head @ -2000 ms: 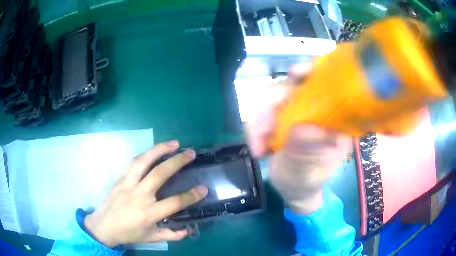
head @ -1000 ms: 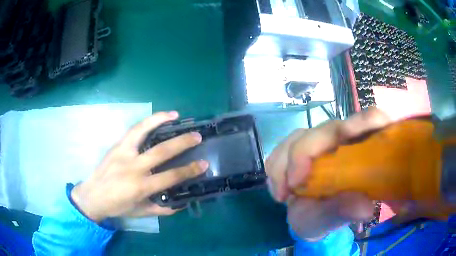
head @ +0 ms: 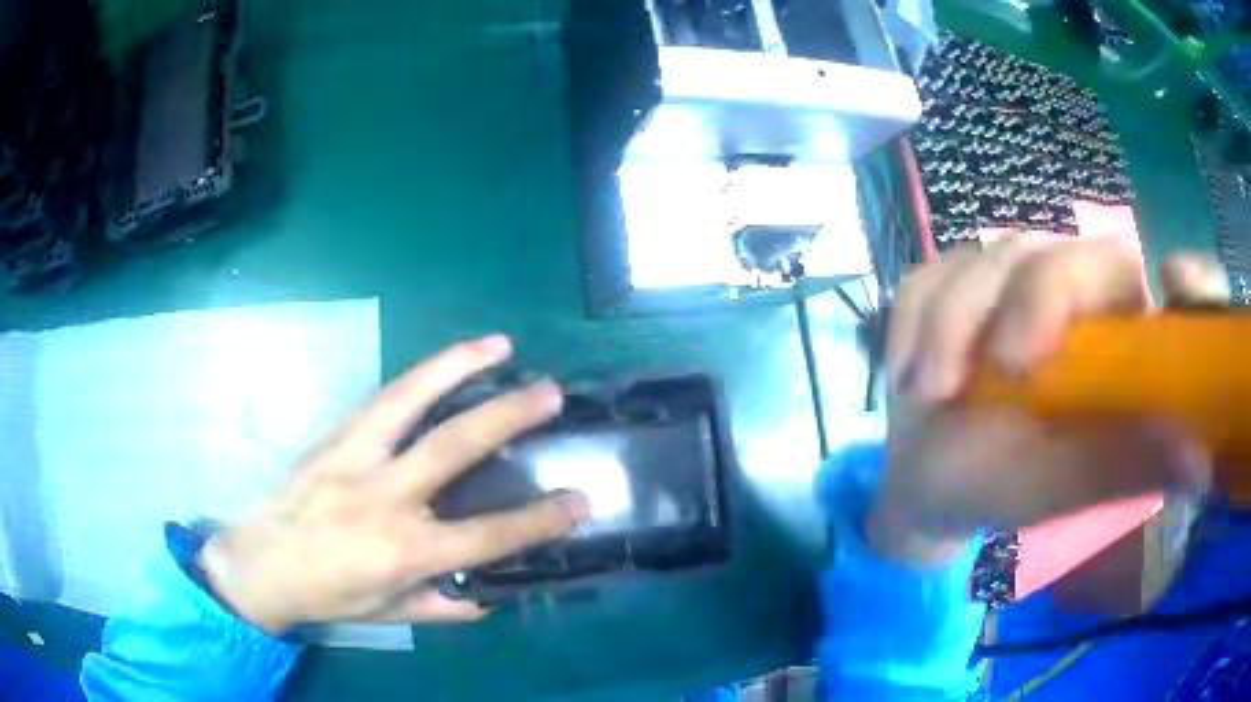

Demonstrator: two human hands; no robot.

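Observation:
A black device housing (head: pixel 645 473) with a shiny dark panel lies flat on the green bench, in the lower middle. My left hand (head: pixel 377 501) lies spread over its left part, fingers on the panel and the upper rim. My right hand (head: pixel 1036 398) is to the right of the housing, blurred, closed around an orange electric screwdriver (head: pixel 1159 370). The screwdriver's back end runs out of the right edge. Its bit cannot be seen. The screwdriver is apart from the housing.
A white and black screw feeder (head: pixel 775 103) stands behind the housing. A red-pink parts tray (head: pixel 1022 151) with rows of small pieces is at the right. A white sheet (head: pixel 179 439) lies at the left. Stacked black housings (head: pixel 179 124) are at the far left. A black cable (head: pixel 1098 634) runs lower right.
My right hand with the screwdriver has moved from over the feeder's front to the right, away from the housing's right end. My left hand stays on the housing. The view has shifted.

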